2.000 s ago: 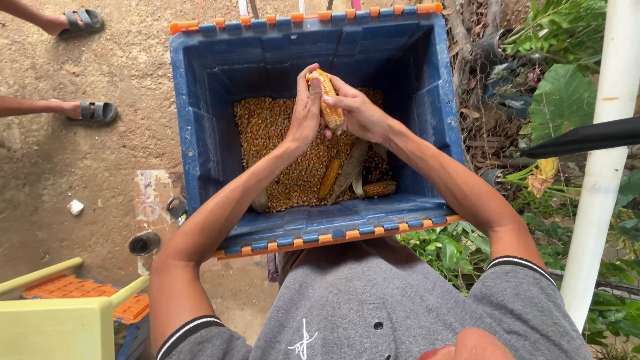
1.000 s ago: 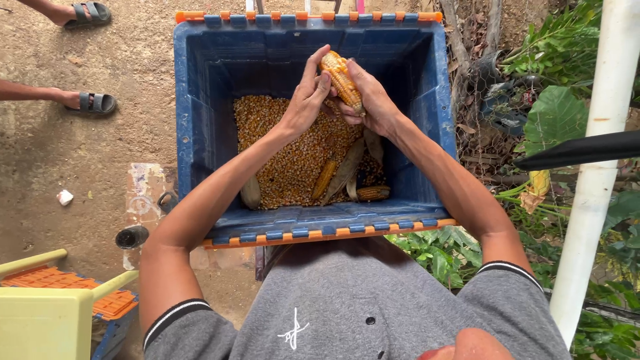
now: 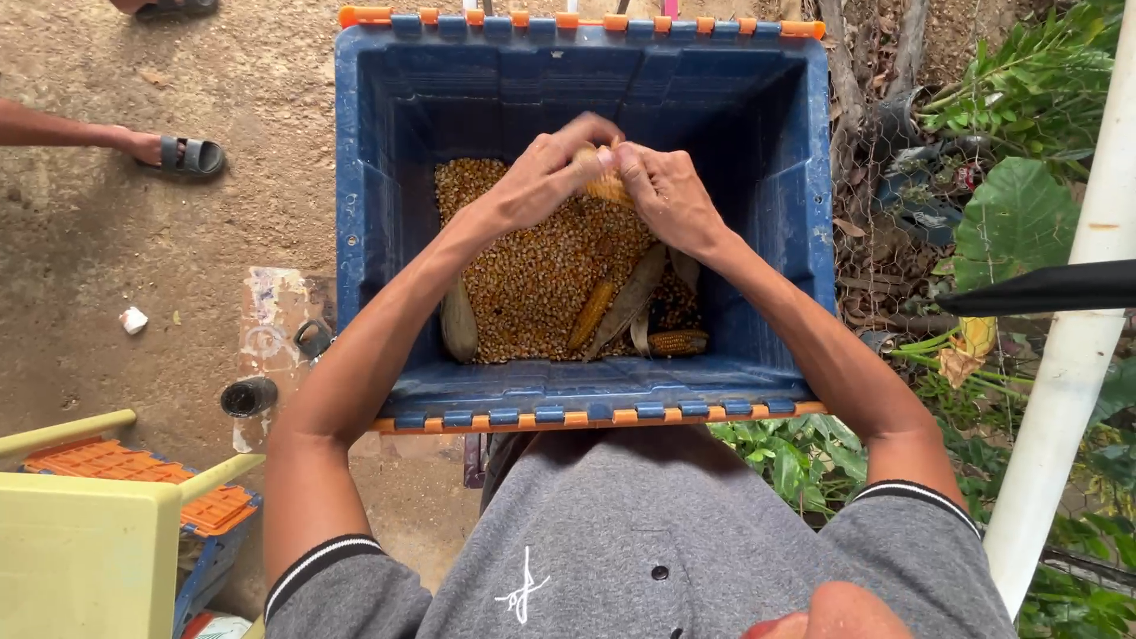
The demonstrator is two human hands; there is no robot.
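Observation:
Both hands are over a blue plastic crate (image 3: 808, 204) with orange hinge edges. My left hand (image 3: 555, 173) and my right hand (image 3: 670, 195) close around a corn cob (image 3: 609, 188), their thumbs nearly meeting on it; the fingers partly hide the cob and the left ones are blurred. Below them, loose corn kernels (image 3: 532, 284) cover much of the crate's floor. Another cob (image 3: 591, 314) lies on the kernels beside a dry corn husk (image 3: 632, 297), and a shorter cob (image 3: 677, 343) rests near the front right corner. A husked ear (image 3: 459, 321) leans at the left wall.
Another person's sandalled foot (image 3: 182, 154) is on the ground at left. A yellow plastic table or stool (image 3: 89, 550) stands at lower left near an orange-lidded crate (image 3: 133, 479). A black cup (image 3: 248, 397) lies left of the crate. A white pole (image 3: 1065, 382) and wire mesh stand at right.
The cob, upright and plainly visible between my hands a second ago, is now lower and largely covered by my fingers. My left hand has turned over its top.

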